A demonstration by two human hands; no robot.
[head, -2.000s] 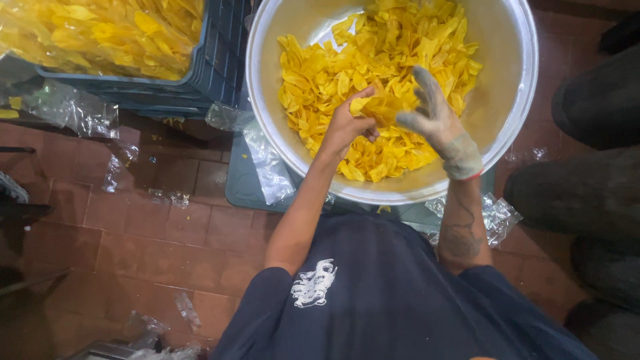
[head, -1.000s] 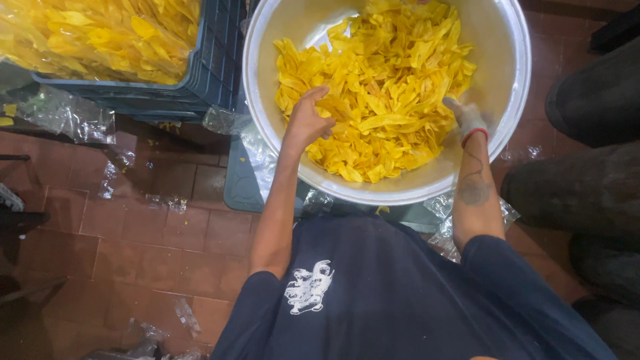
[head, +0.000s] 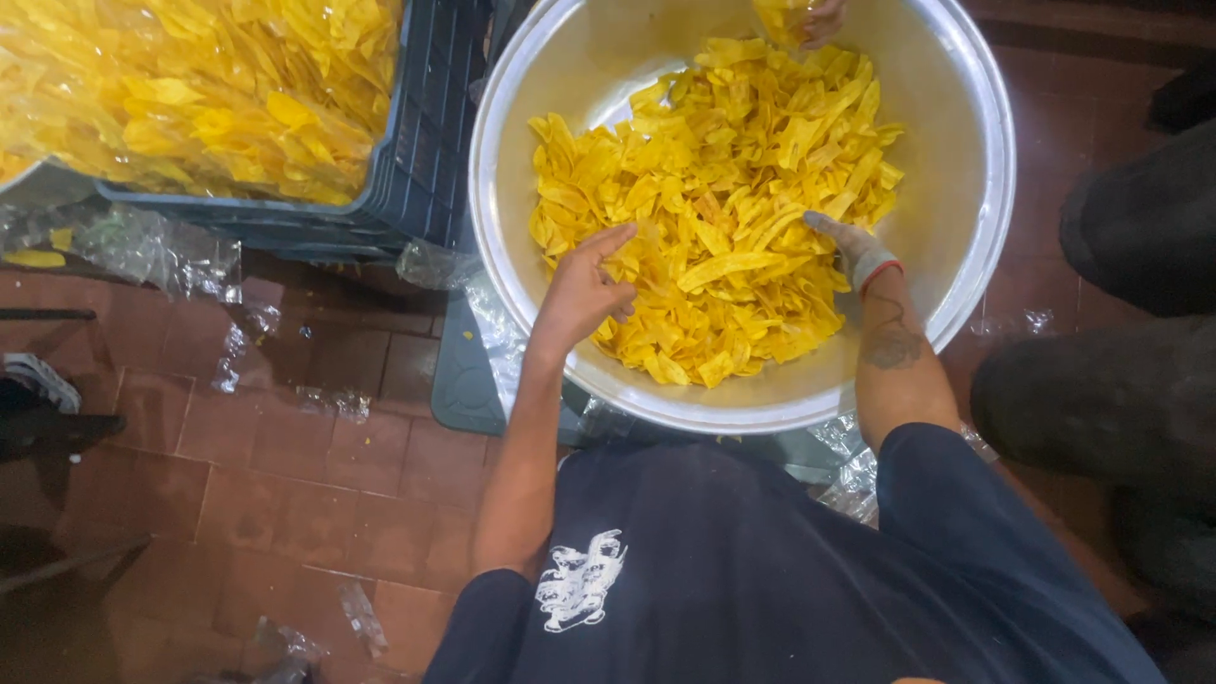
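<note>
A large round metal bowl (head: 983, 190) holds a heap of thin yellow chips (head: 722, 209), which look like plantain chips. My left hand (head: 589, 290), bare, hovers at the heap's left side with its fingers apart and nothing in them. At the right side of the heap is my right hand (head: 855, 249), in a pale glove with a red cuff and grey fingertips; its fingers touch or reach into the chips, and whether they grip any is hidden. At the bowl's far edge, another person's hand (head: 823, 24) holds a clear plastic bag (head: 784, 19) with yellow chips.
Left of the bowl, a blue plastic crate (head: 418, 161) holds clear bags of yellow chips (head: 237, 104). Under the bowl is a grey-green plastic support (head: 465, 370). Plastic scraps (head: 361, 617) litter the tiled floor. Large dark rounded objects (head: 1102, 399) stand at the right.
Two seconds ago both my hands were together over the bowl, with chips at my left hand; they have since parted to the heap's sides. The other person's hand with the bag has come into view.
</note>
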